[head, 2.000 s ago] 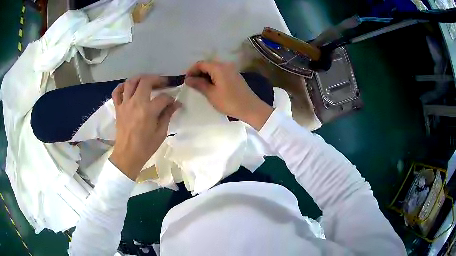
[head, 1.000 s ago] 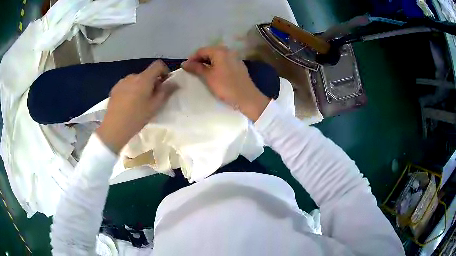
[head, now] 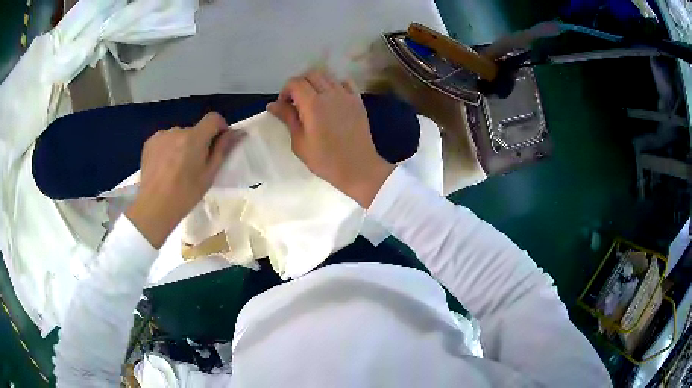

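Note:
A white to cream garment piece lies over the dark navy sleeve board and hangs down its near side towards me. My left hand pinches the piece's upper edge left of the middle, thumb and fingers together. My right hand pinches the same edge further right, fingers curled over the board; its fingertips are partly hidden. The edge runs between the two hands along the board. A small dark mark shows on the cloth between them.
The steam iron stands at the right on the grey metal iron rest, its hose running right. A white cloth bundle hangs over the left side. The table cover has brown stains near the iron. A yellow-framed holder stands lower right.
My left hand has moved left and down along the edge, away from my right hand, opening a wider stretch of cloth between them. My right hand still holds the edge. The iron remains on its rest.

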